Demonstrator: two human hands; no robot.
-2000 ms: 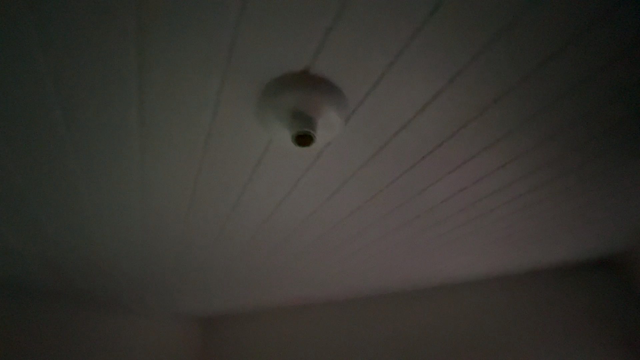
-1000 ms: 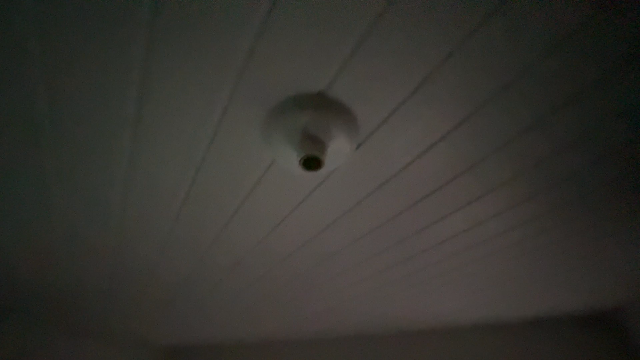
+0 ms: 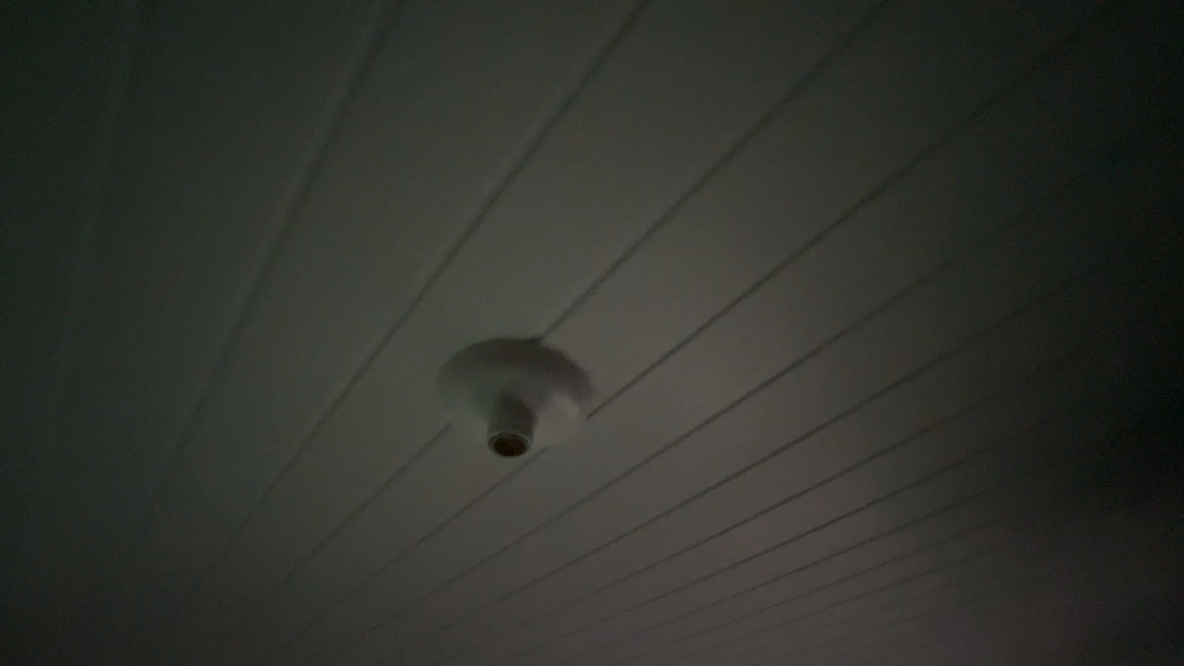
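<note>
A round, pale ceiling lamp holder (image 3: pixel 513 379) is fixed to the ceiling a little left of and below the middle of the head view. Its short socket points down, and the open end looks dark, with no bulb in it. Neither my left hand nor my right hand shows in the view. The picture is dim and somewhat blurred.
Light-coloured panelled ceiling (image 3: pixel 703 388) fills the view, with long dark seams between its boards running slantwise. The right edge and the left side fade into shadow.
The view has tilted up, so the wall edge seen at the bottom earlier is out of sight. Nothing else has plainly changed.
</note>
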